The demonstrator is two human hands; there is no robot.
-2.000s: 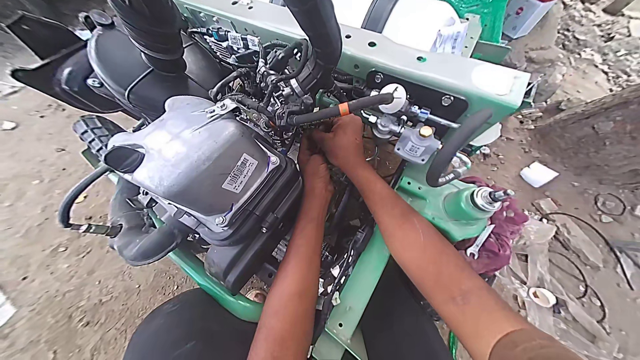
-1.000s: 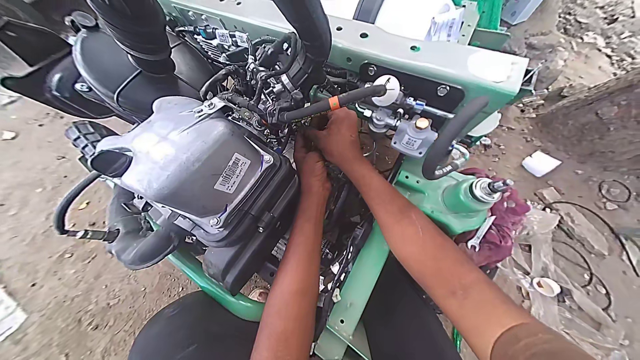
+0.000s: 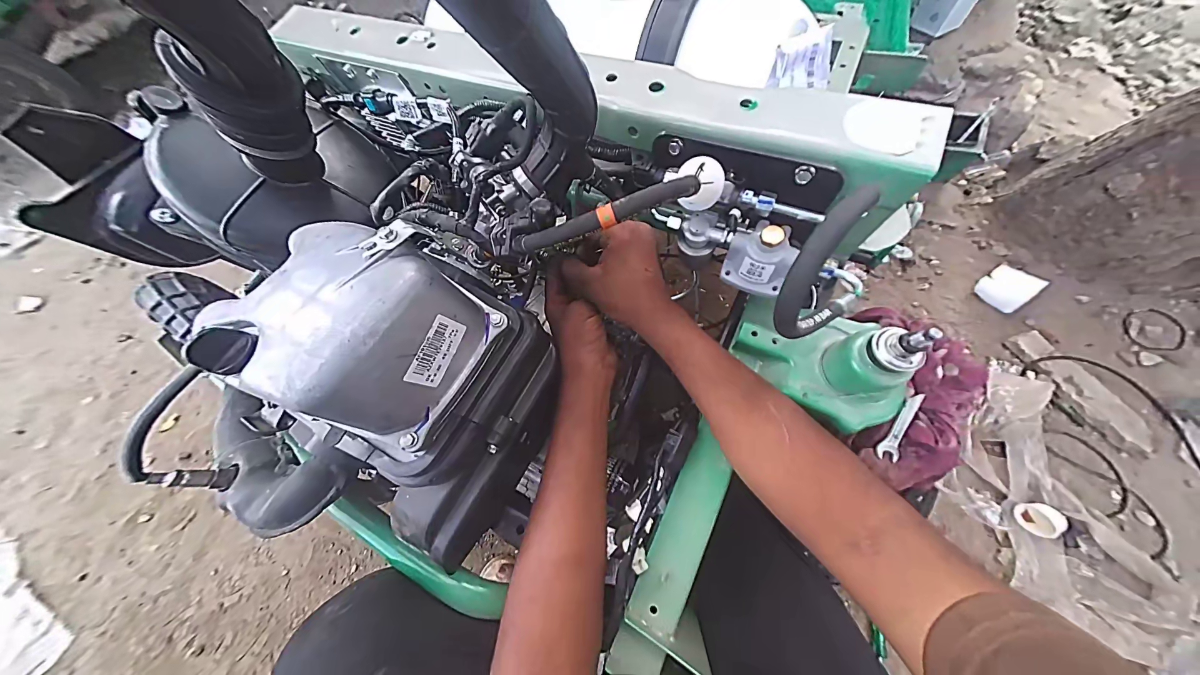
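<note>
My left hand (image 3: 579, 328) reaches in beside the black plastic housing (image 3: 506, 412) under a grey metal cover (image 3: 356, 328). Just above and right of it, touching it, is my right hand (image 3: 626, 272), below a black rubber hose (image 3: 647, 199) with an orange band. The fingertips of both hands are hidden among wiring and engine parts (image 3: 506, 197), so what they hold cannot be told. To the right of my right hand, a metal regulator unit (image 3: 757, 262) with a yellow-orange cap is fixed near the green frame beam (image 3: 694, 108).
An open-end wrench (image 3: 900, 429) lies on a maroon cloth (image 3: 947, 403) beside the green bracket (image 3: 853, 375). Large black ducts (image 3: 258, 103) rise at the upper left. Green frame rails (image 3: 680, 534) run below my forearms. Plastic sheeting (image 3: 1041, 487) and thin cable lie on the ground at right.
</note>
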